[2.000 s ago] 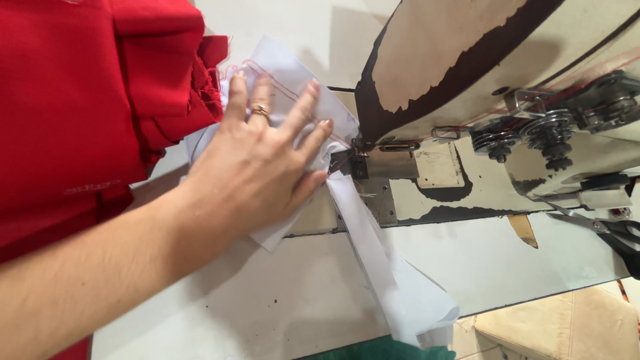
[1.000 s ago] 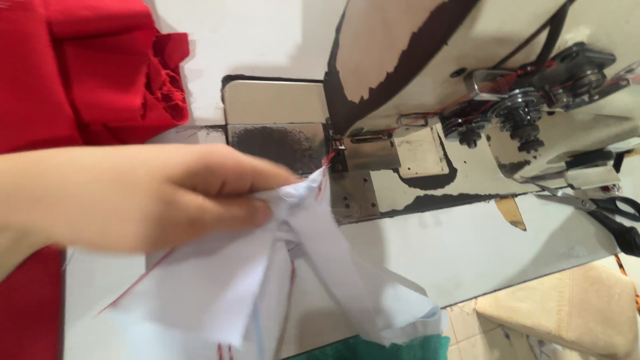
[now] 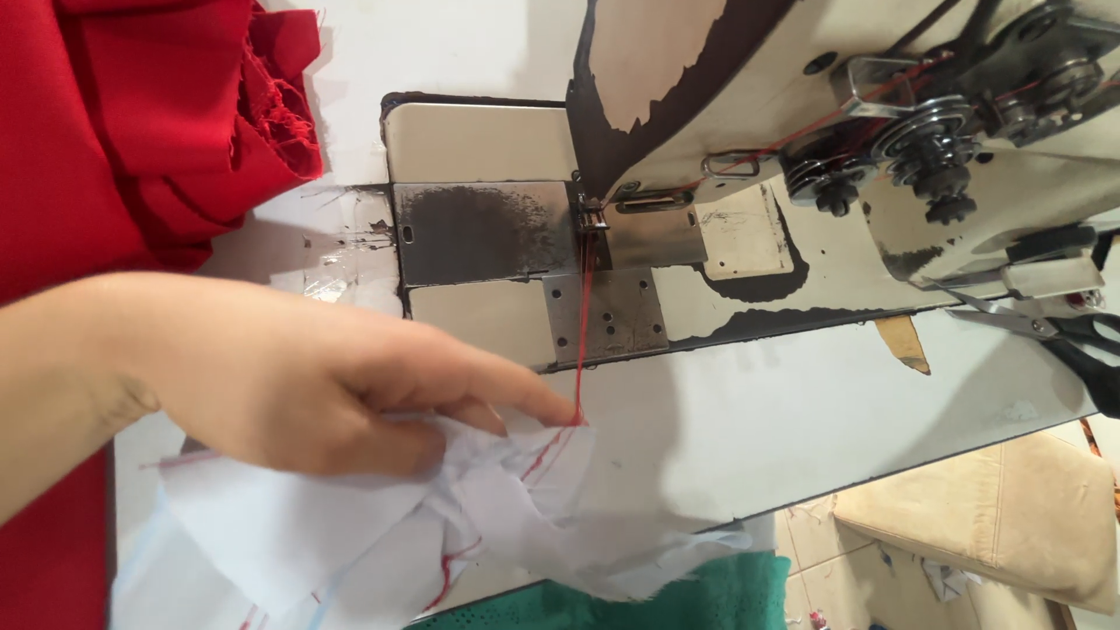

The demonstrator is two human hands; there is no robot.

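Note:
My left hand (image 3: pixel 324 385) grips a white fabric piece (image 3: pixel 297 525) bearing red stitching, below and to the left of the sewing machine's needle area. Its index finger reaches the fabric's upper right corner. Red threads (image 3: pixel 584 332) run taut from that corner up to the presser foot (image 3: pixel 592 216). The sewing machine (image 3: pixel 744 96) has worn cream and dark paint, with a metal needle plate (image 3: pixel 608 315) under the threads. My right hand is out of view.
Folded red fabric (image 3: pixel 166 114) lies at the left. Black-handled scissors (image 3: pixel 1041 327) rest at the right on the white table (image 3: pixel 770 420). Green fabric (image 3: pixel 665 599) lies at the lower edge, near a beige cushioned seat (image 3: pixel 989 516).
My left hand lay flat on the white fabric beside the presser foot; it now grips that fabric away from the foot, lower in view, with red threads stretched between.

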